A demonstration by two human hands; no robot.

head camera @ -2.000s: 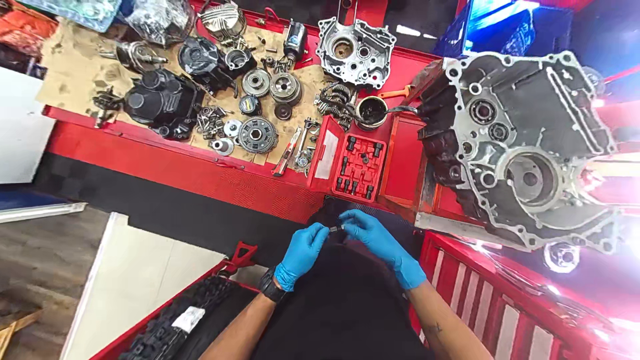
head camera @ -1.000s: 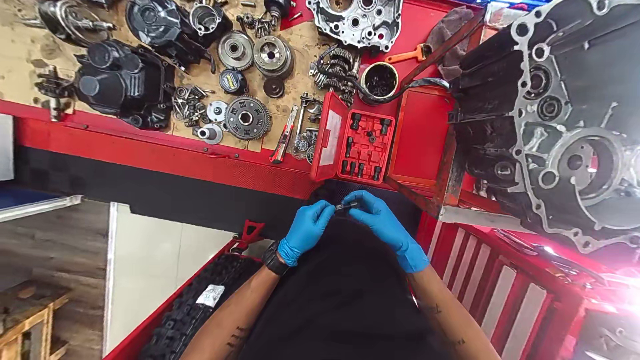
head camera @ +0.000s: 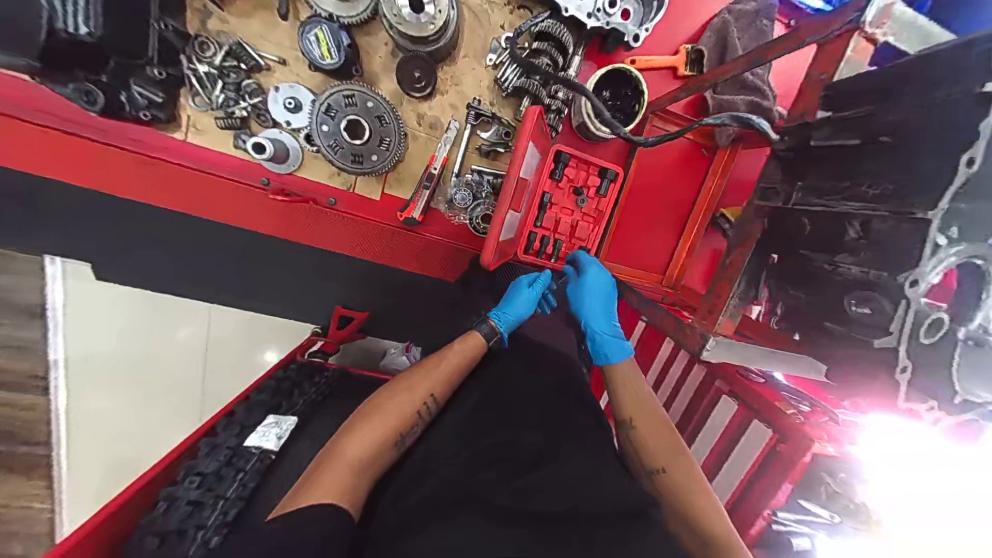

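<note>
My right hand (head camera: 594,298), in a blue glove, is at the front edge of an open red tool case (head camera: 568,209); its fingertips overlap the case's lower corner, and whether they hold a part cannot be told. Just left of it my left hand (head camera: 523,301), gloved too, has its fingers curled, with nothing plain in them. Black cylindrical tool pieces (head camera: 559,166) sit in the case's moulded slots. The case's lid (head camera: 518,194) stands raised on the left side. Left of the lid lie small bearings (head camera: 463,197) in clear plastic and a red utility knife (head camera: 428,180).
Gears, a clutch basket (head camera: 357,129) and loose bolts cover cardboard on the red bench. A container of dark contents (head camera: 618,101) stands behind the case, beside an orange-handled brush (head camera: 663,61). A red metal frame (head camera: 701,221) and a large engine case (head camera: 852,232) are at right.
Both hands were together around a small dark part in front of the case. My right hand has since moved up to the case's edge, and the hands are now slightly apart.
</note>
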